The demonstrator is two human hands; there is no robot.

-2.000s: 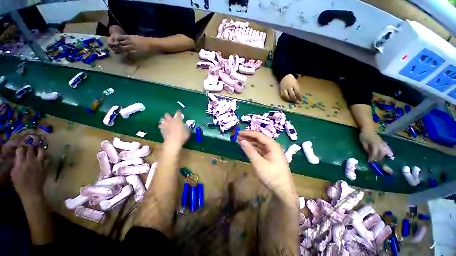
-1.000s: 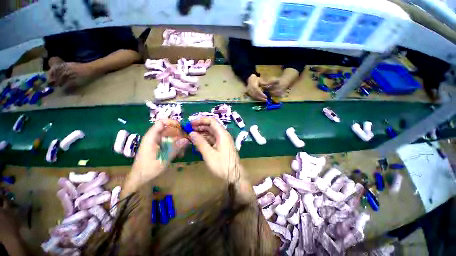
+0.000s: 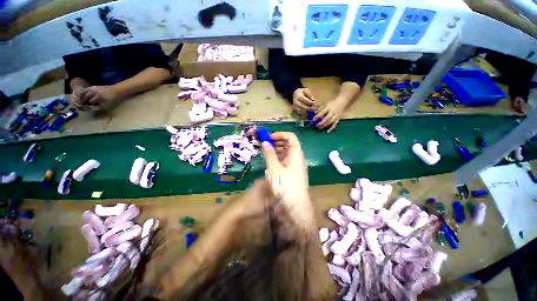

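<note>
My right hand (image 3: 288, 170) is raised over the green belt and holds a blue battery cell (image 3: 264, 136) between thumb and fingertips. My left hand (image 3: 254, 203) is blurred and partly hidden by my right wrist; whether it holds anything cannot be told. Small pink parts (image 3: 189, 144) lie in heaps on the belt just left of the held cell, with another blue cell (image 3: 208, 163) beside them. A blue cell (image 3: 191, 239) shows on the bench at my left forearm, which hides the area around it.
Pink shells lie piled on the bench at left (image 3: 112, 241) and right (image 3: 383, 235). Single shells and units ride on the conveyor belt (image 3: 318, 153). Two people sit across the belt, one handling a blue piece. A power strip (image 3: 377, 26) hangs on the overhead rail.
Both hands held a blue cell together over the belt a second ago. Now my right hand alone holds one up, and my left hand has moved back toward my right wrist.
</note>
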